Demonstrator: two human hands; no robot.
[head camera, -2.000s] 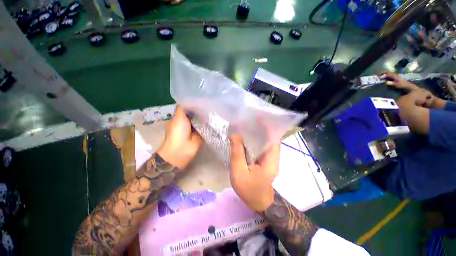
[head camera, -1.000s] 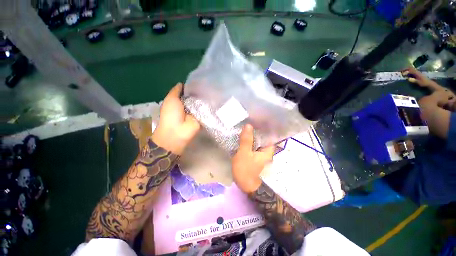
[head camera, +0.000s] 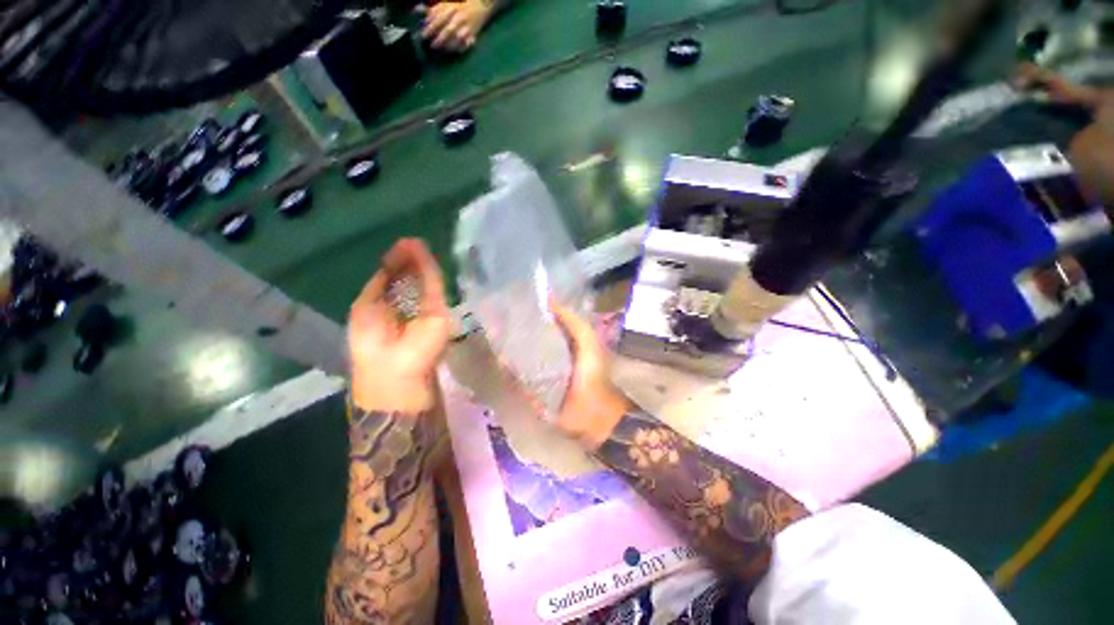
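Observation:
My left hand (head camera: 397, 330) is cupped, palm up, around a small heap of silver screws (head camera: 404, 294) over the mat's left edge. My right hand (head camera: 586, 388) grips the translucent screw bag (head camera: 518, 275), which stands upright and crinkled above the pink mat (head camera: 513, 556). Small grey contents show low in the bag. The white and blue screw feeder (head camera: 690, 263) stands right of the bag. The black electric screwdriver (head camera: 812, 226) with a cream lower grip hangs in front of the feeder and hides part of it.
Round black housings (head camera: 457, 127) are spaced along the green belt (head camera: 403, 208), with more heaped at lower left (head camera: 116, 549). A grey post slants across the left. Another person's hand (head camera: 456, 22) is at the top; a second blue feeder (head camera: 987, 244) stands by a person at right.
My left hand has let go of the bag and moved left, now holding screws in its palm. The bag has narrowed and hangs from my right hand alone. The view has shifted, showing more of the feeder.

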